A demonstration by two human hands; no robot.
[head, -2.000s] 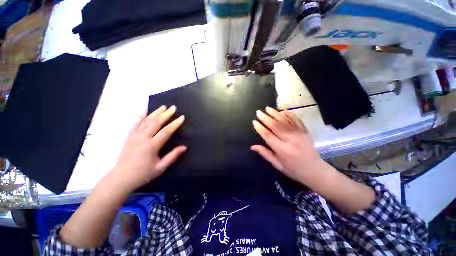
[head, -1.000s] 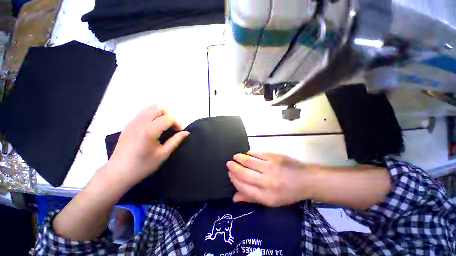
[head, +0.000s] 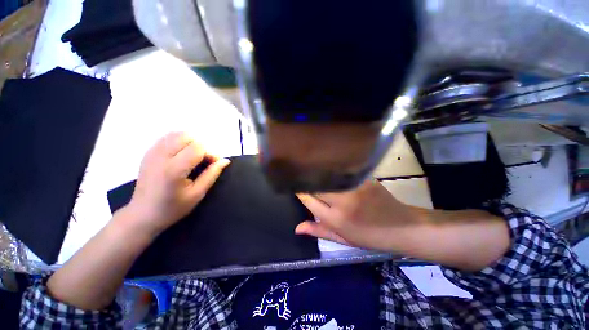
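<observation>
The black fabric panel [head: 239, 216] lies flat at the table's front edge. My left hand [head: 174, 184] is on its upper left part, thumb and fingertips pinching its top edge. My right hand [head: 358, 216] is at its right edge, thumb apart from the fingers; its fingertips are partly hidden behind the shiny metal guard [head: 252, 97] of the sewing machine. Whether it grips the cloth cannot be told. The machine head [head: 184, 29] looms large, and the needle and presser foot are not visible.
A large black cut panel [head: 48, 151] lies at the left. A folded black stack [head: 110, 32] lies at the back left. A small black piece with a frayed edge [head: 462, 187] lies right, partly behind the machine. White table [head: 139, 103] shows between the pieces.
The panel came away from under the machine head toward me and left, with both hands. Since a second ago the view has moved closer to the machine head, which now covers the middle.
</observation>
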